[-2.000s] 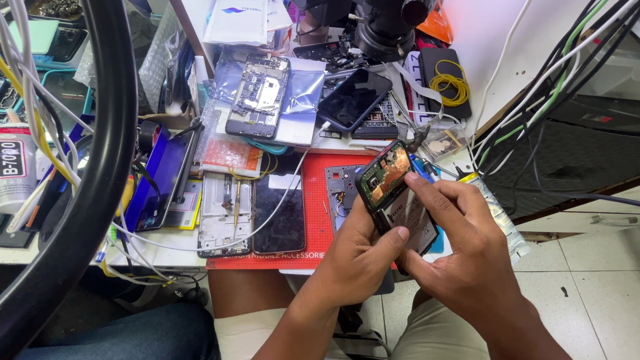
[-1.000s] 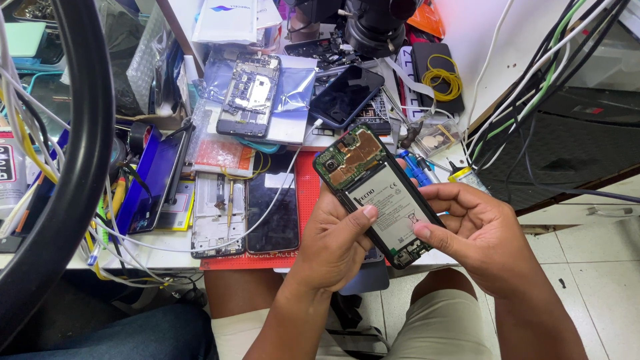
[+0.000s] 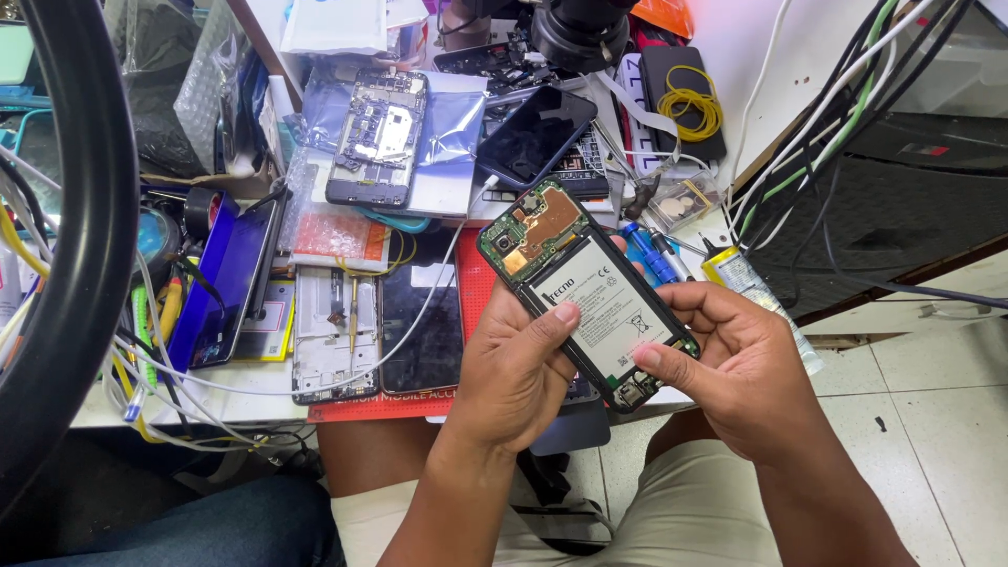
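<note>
An opened smartphone (image 3: 591, 295) without its back cover is tilted between my two hands, its circuit board at the upper left and a white Tecno battery (image 3: 602, 307) in its middle. My left hand (image 3: 520, 362) grips the phone's left side, the thumb lying on the battery. At the lower right, my right hand (image 3: 724, 362) holds the other side, thumb on the battery's lower edge. Beneath and to the left lie a dark phone screen (image 3: 421, 331) and a bare phone frame (image 3: 335, 339) with a thin screwdriver (image 3: 353, 315) on it, partly on a red mat (image 3: 472, 276).
Behind are a phone chassis (image 3: 378, 138) on a silvery bag, a dark phone (image 3: 538, 135) and a microscope's base (image 3: 581, 31). A white cable (image 3: 315, 391) crosses the bench. A glue tube (image 3: 760, 303) and blue-handled tools (image 3: 650, 252) lie right. A black ring-shaped bar (image 3: 75, 220) blocks the far left.
The phone was tilted steeply two seconds ago, with my right hand over its back. It has turned to show its battery and board face-on, and my right hand has shifted to its lower right edge.
</note>
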